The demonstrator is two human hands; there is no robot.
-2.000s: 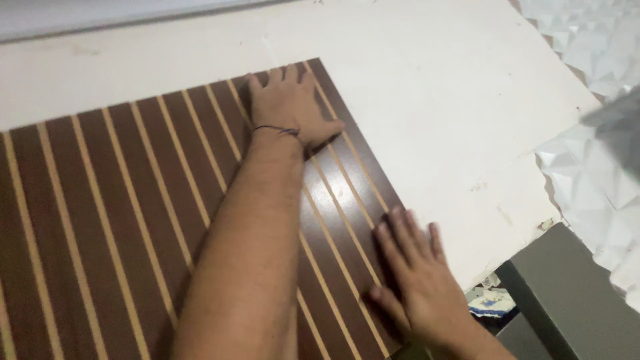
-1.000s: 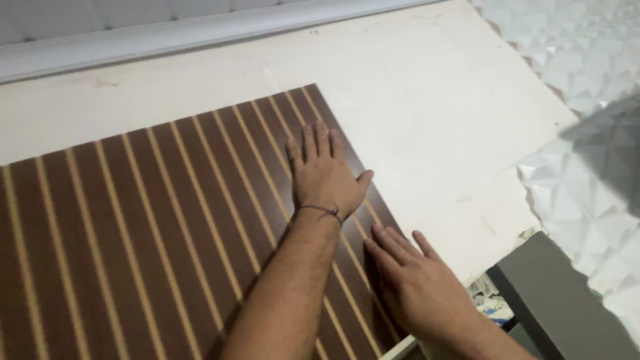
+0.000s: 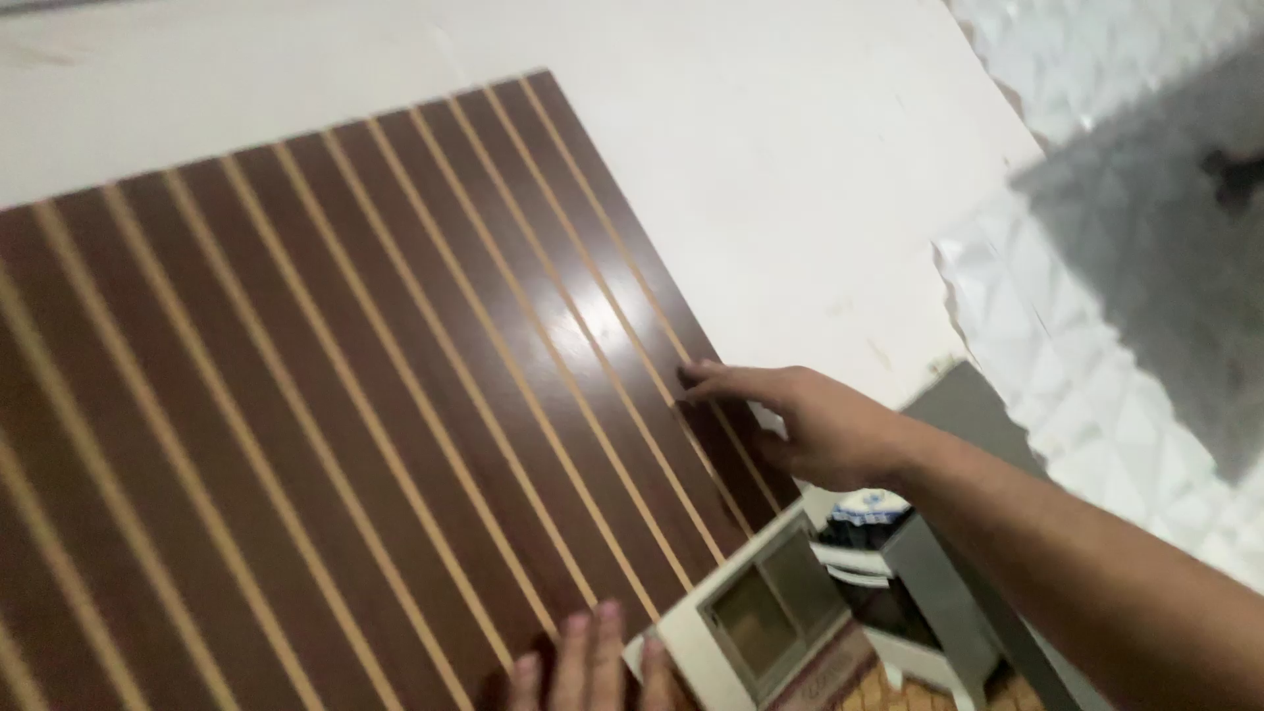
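Note:
A dark brown board with thin light stripes (image 3: pixel 415 395) lies flat on a white surface (image 3: pixel 790 197). At the board's right edge is my right hand (image 3: pixel 829 420), its fingertips bent over the edge and its thumb just below, touching the board. My left hand (image 3: pixel 592 667) shows only its fingers at the bottom of the view, resting near the board's front edge; the palm is out of view. A bright glare spot lies on the board's right part.
Below the right forearm are a white-framed panel with glass-like panes (image 3: pixel 780 612) and a white stove-like appliance (image 3: pixel 899 592) with a cloth on top. A grey panel (image 3: pixel 973 425) stands beside them. White faceted wall panelling (image 3: pixel 1066 316) runs along the right.
My left hand has moved from the board's upper right part down to its front edge. My right hand remains by the right edge, now with its fingers curled. The view has shifted.

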